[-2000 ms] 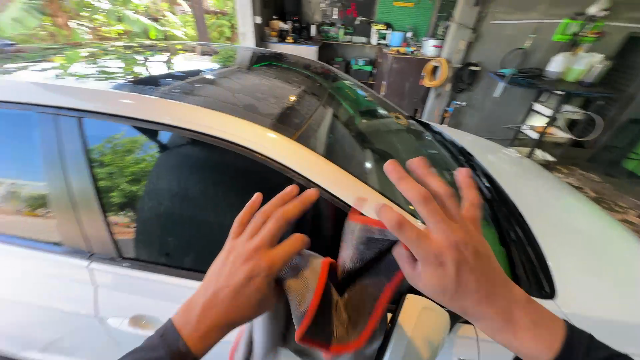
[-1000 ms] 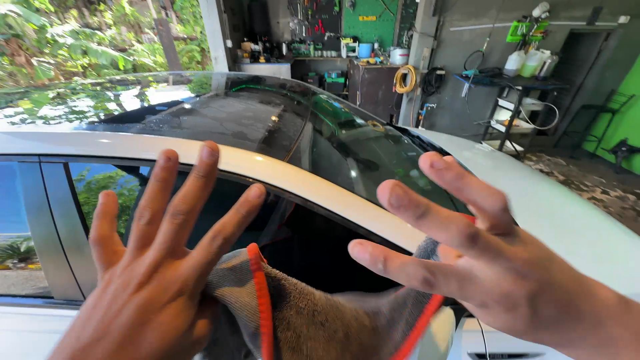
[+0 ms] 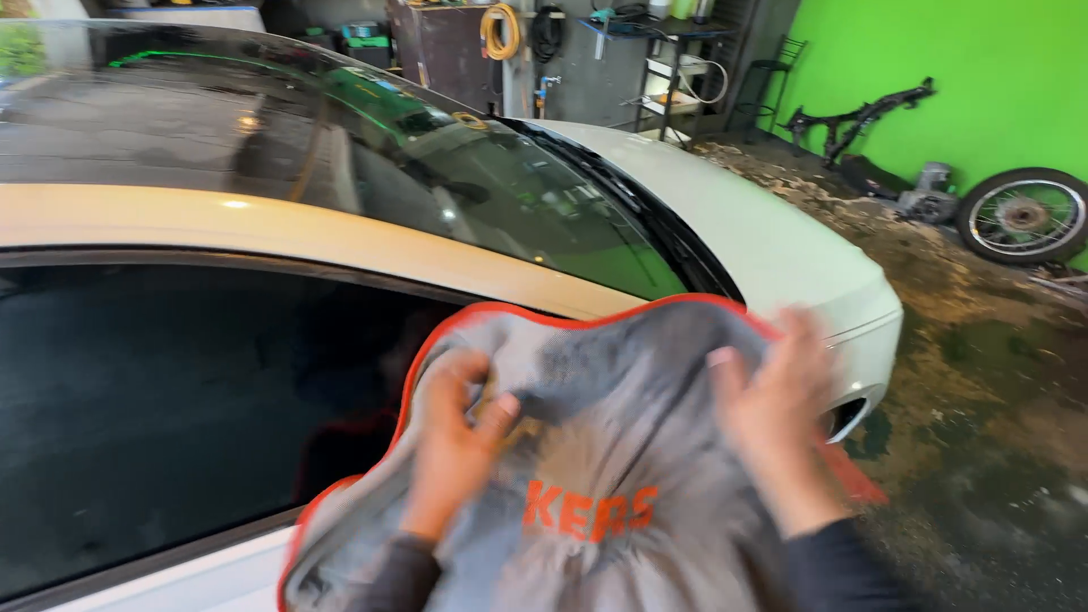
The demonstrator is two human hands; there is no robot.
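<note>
A grey microfiber towel with red edging is spread out beside the white car, in front of its side window and windshield pillar. Orange lettering shows on the cloth. On the towel's left part lies my left hand, blurred, thumb and fingers curved; whether it pinches the cloth cannot be told. Over the towel's right edge is my right hand, also blurred, its thumb apart from the fingers; its grip is unclear. The car's side mirror is not seen, and the towel covers that area.
The windshield and wipers lie beyond the towel. Behind the hood stand a black shelf rack and a coiled yellow hose. A spoked motorcycle wheel and a frame lean by the green wall, on a wet, stained floor.
The towel, bunched low between my hands before, is now spread wide. My hands, raised with fingers splayed one second ago, are now over the cloth. The view has swung right and down.
</note>
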